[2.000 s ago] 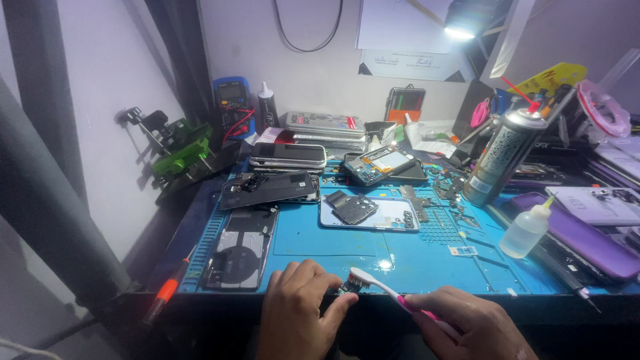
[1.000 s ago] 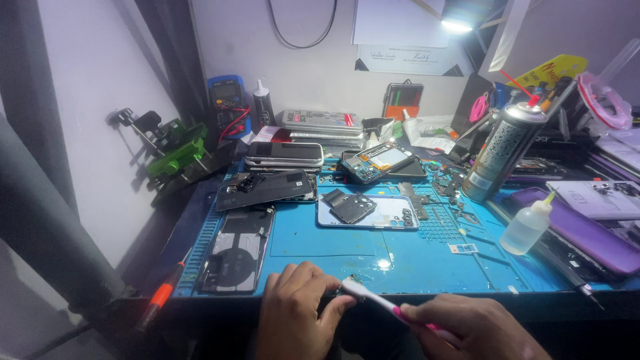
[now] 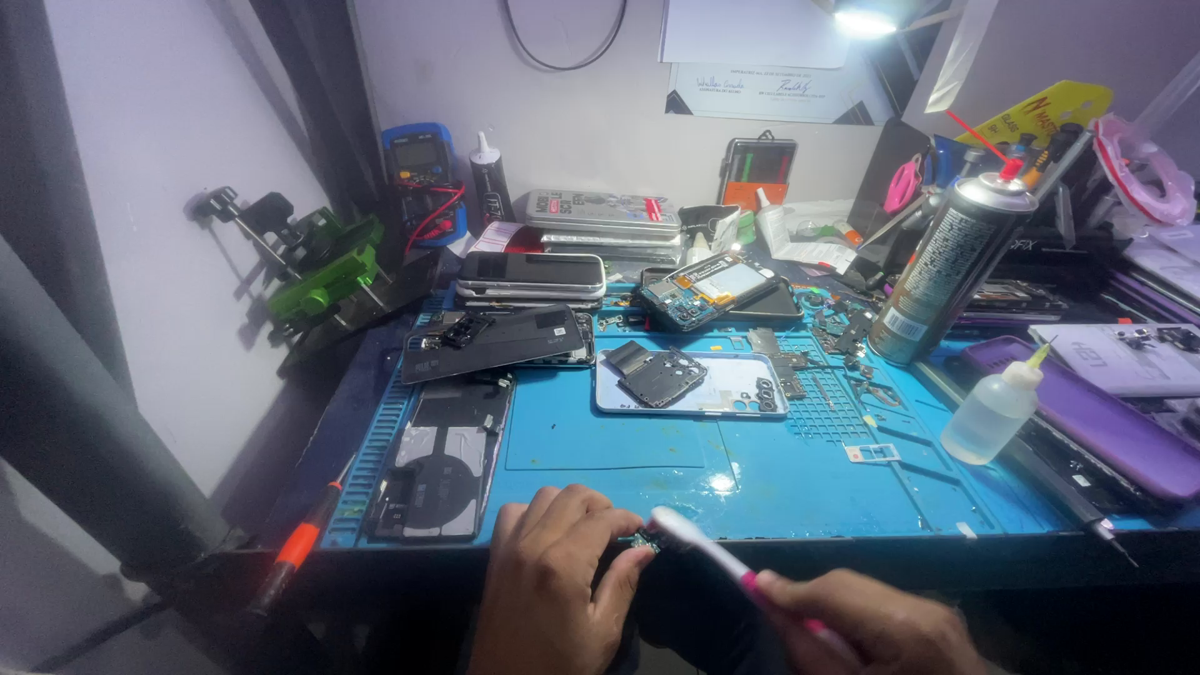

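Note:
At the mat's front edge, my left hand [image 3: 562, 581] pinches a small electronic part [image 3: 644, 541], perhaps a circuit board piece, between thumb and fingers. My right hand [image 3: 867, 623] grips a white and pink toothbrush [image 3: 698, 544] by its handle. The brush head lies close against the small part, with its bristles dark and blurred. Beyond the hands, a light blue phone back cover [image 3: 694, 405] with a black inner phone cover [image 3: 653, 375] on it rests on the blue repair mat [image 3: 609, 450].
A dark phone back [image 3: 436, 469] lies left, beside an orange-handled screwdriver [image 3: 298, 544]. Stacked phones [image 3: 531, 274] and an opened phone [image 3: 708, 289] sit behind. On the right stand a spray can [image 3: 952, 267] and a liquid dropper bottle [image 3: 994, 412]; a green clamp holder [image 3: 323, 281] is far left.
The toothbrush head has shifted slightly relative to the small part, and my right hand has moved a little to the right. My left hand keeps its pinch.

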